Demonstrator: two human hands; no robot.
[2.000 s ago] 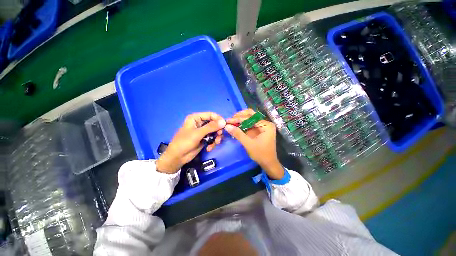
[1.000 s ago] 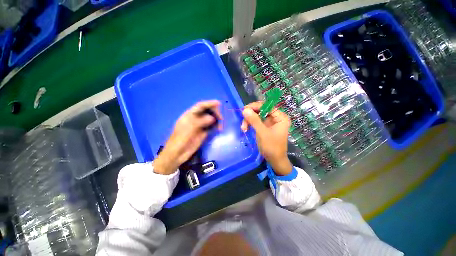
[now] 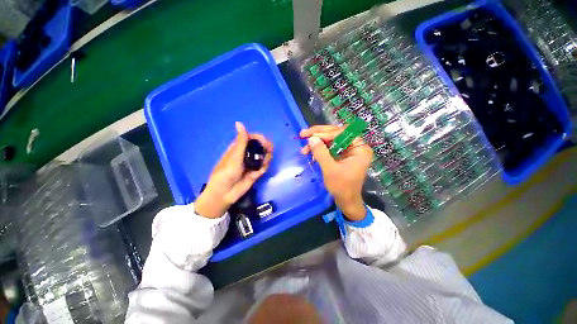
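Note:
My left hand holds a glossy black housing above the blue work tray, palm turned partly up. My right hand holds a green circuit board over the tray's right edge, plain green side showing. Thin red lead wires stick out to the left from my right fingertips. The housing and the board are apart. Black housings with pale openings lie at the tray's near edge, partly hidden by my left hand and sleeve.
A clear blister tray of green boards is at the right, beside a blue bin of black housings. An empty clear box and stacked blister trays are at the left. A green conveyor and grey post stand beyond.
My hands have moved apart. My left hand has turned, so the black housing shows clearly. My right hand has shifted right with the board. Small items on the conveyor have moved left.

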